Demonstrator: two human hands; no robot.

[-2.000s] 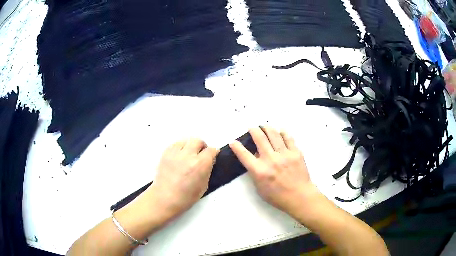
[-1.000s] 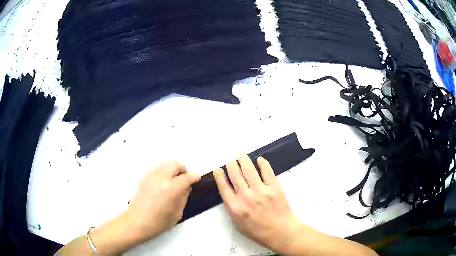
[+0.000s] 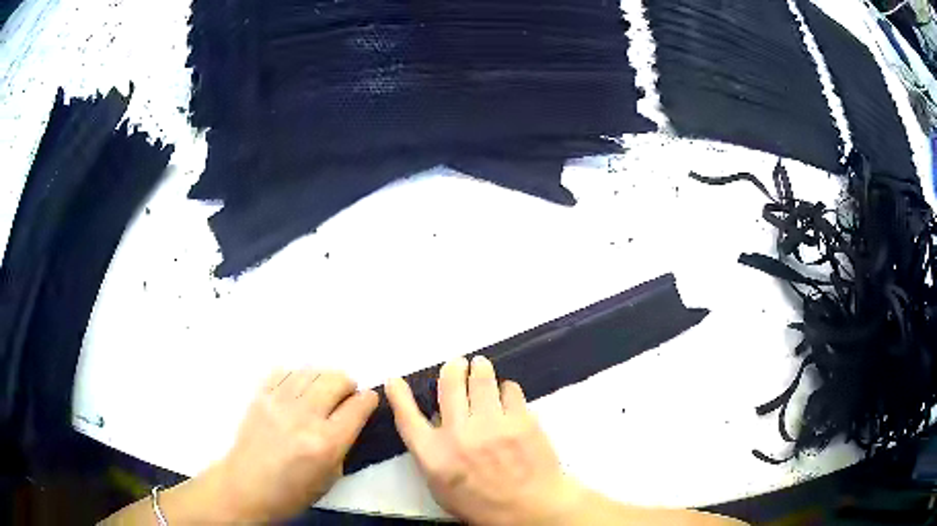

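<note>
A long black fabric band [image 3: 586, 344] lies diagonally on the white table near its front edge. Its far right end is bare, with an uneven cut. A thin raised line runs along its upper edge. My left hand [image 3: 298, 437] grips the band's lower left part, fingers curled at its upper edge; it hides the band's left end. My right hand [image 3: 478, 442] lies just right of it, palm down, fingers spread over the band and pressing on it. A bracelet shows on my left wrist.
A large uneven stack of black bands [image 3: 411, 92] lies beyond my hands. More black bands [image 3: 72, 236] lie along the left table edge. Flat rows [image 3: 750, 82] lie at the back right. A tangle of narrow black strips [image 3: 873, 318] is on the right. Lint specks dot the white table [image 3: 411, 267].
Both hands have moved left and down along the band, exposing more of its right part. The view has shifted, so the stack and tangle sit further right in the picture.
</note>
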